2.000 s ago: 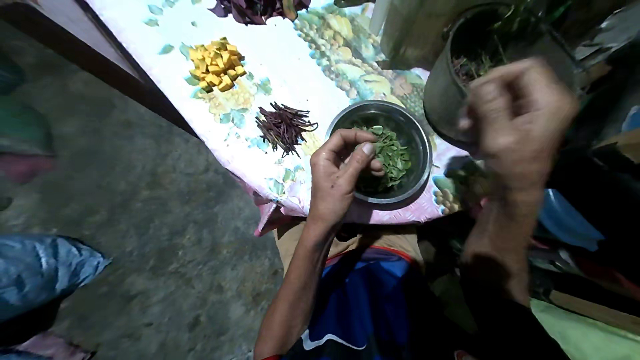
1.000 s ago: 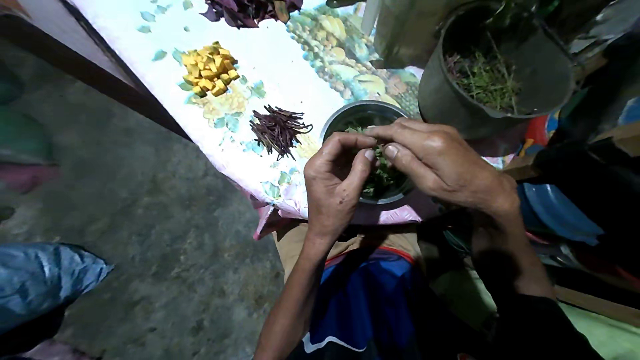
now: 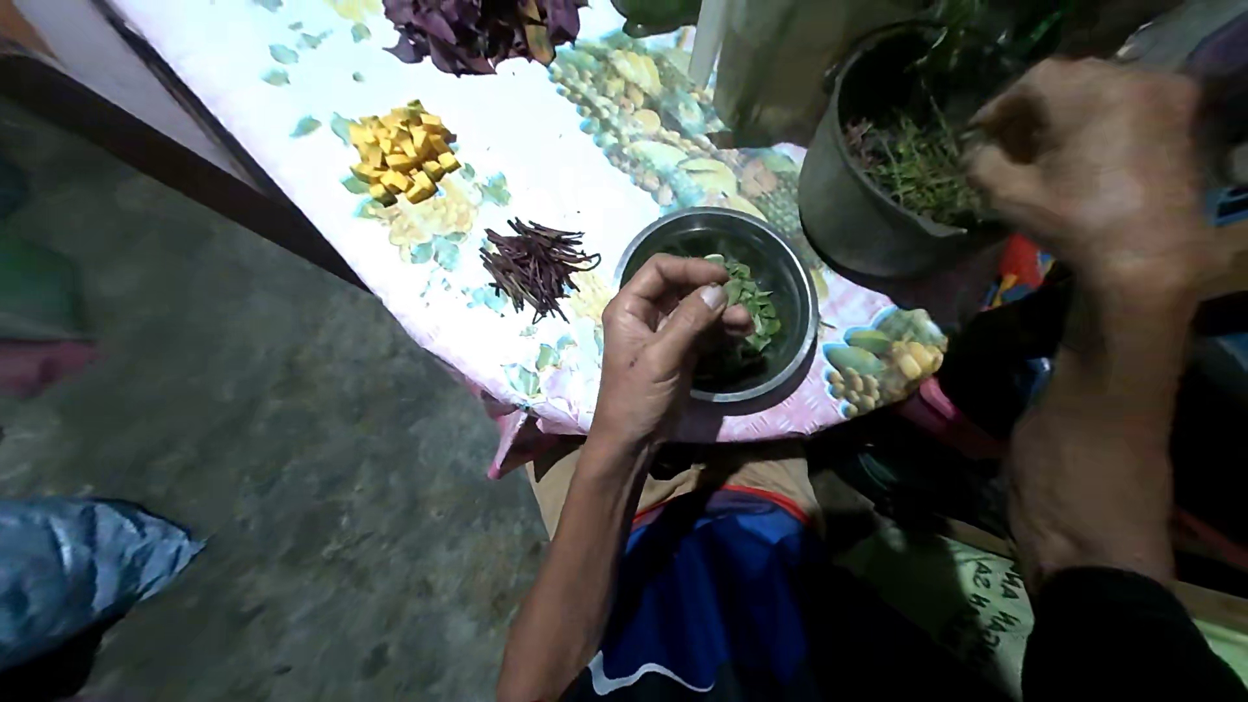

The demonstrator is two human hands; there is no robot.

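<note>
Green leaves (image 3: pixel 756 310) lie in a round metal bowl (image 3: pixel 801 336) near the table's corner. Over the bowl's left part is my left hand (image 3: pixel 663 331), thumb and fingertips pinched together; whether something small is between them cannot be told. My right hand (image 3: pixel 1092 166), blurred by motion, is raised beside a grey bucket (image 3: pixel 848 210) that holds thin green stems (image 3: pixel 921 175). Its fingers are curled, and what they hold, if anything, is unclear. Left of the bowl lies a small heap of dark purple cut strips (image 3: pixel 536 268). Farther back are yellow cubes (image 3: pixel 402 154) and purple leaves (image 3: pixel 468 29).
A floral tablecloth (image 3: pixel 546 117) covers the table, its near edge hanging above my lap. Behind the bowl stands a pale container (image 3: pixel 780 78). A blue plastic bag (image 3: pixel 88 565) lies on the concrete floor (image 3: pixel 322 546) at left. Dark clutter fills the right side.
My hands were together over the bowl one second ago; my right hand has since moved right, to beside the bucket. My left hand has stayed over the bowl.
</note>
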